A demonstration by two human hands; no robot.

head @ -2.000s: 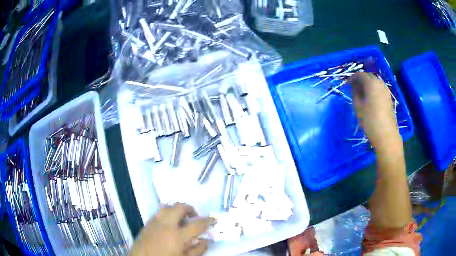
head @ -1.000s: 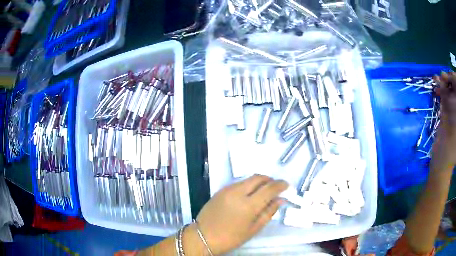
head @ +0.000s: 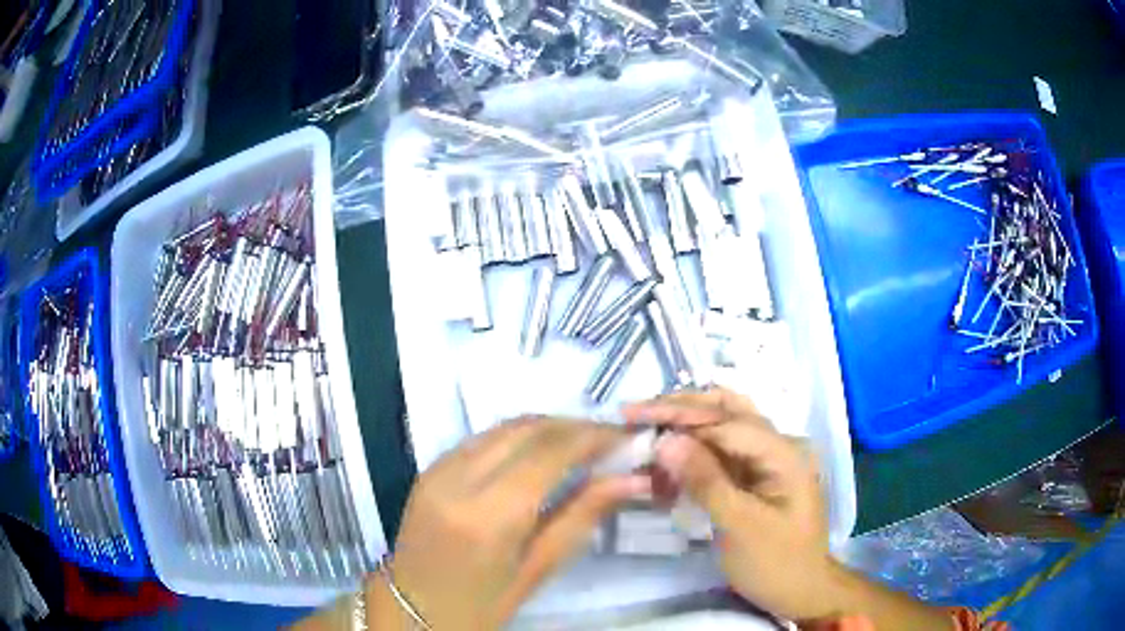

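My left hand (head: 512,499) and my right hand (head: 753,493) meet over the near end of the middle white tray (head: 407,308). Their fingertips close around a small white sleeve (head: 635,454), blurred; a dark thin piece shows beside it. Whether a core is in the right fingers cannot be told. Silver metal tubes (head: 531,308) lie in the tray's far half, some in a row, some loose. More white sleeves lie under and beyond my hands. Wired cores (head: 1024,271) lie jumbled on the right side of the right blue tray (head: 888,321).
The left white tray (head: 346,407) holds packed assembled units (head: 247,407). A blue tray (head: 117,493) of similar units stands left of it. A clear bag of silver tubes (head: 518,37) lies beyond the middle tray. A small clear box (head: 851,19) and another blue tray (head: 1104,210) are at the edges.
My right hand has moved from the right blue tray to my left hand over the middle tray. My left hand has lifted from the sleeve pile. The view has shifted.
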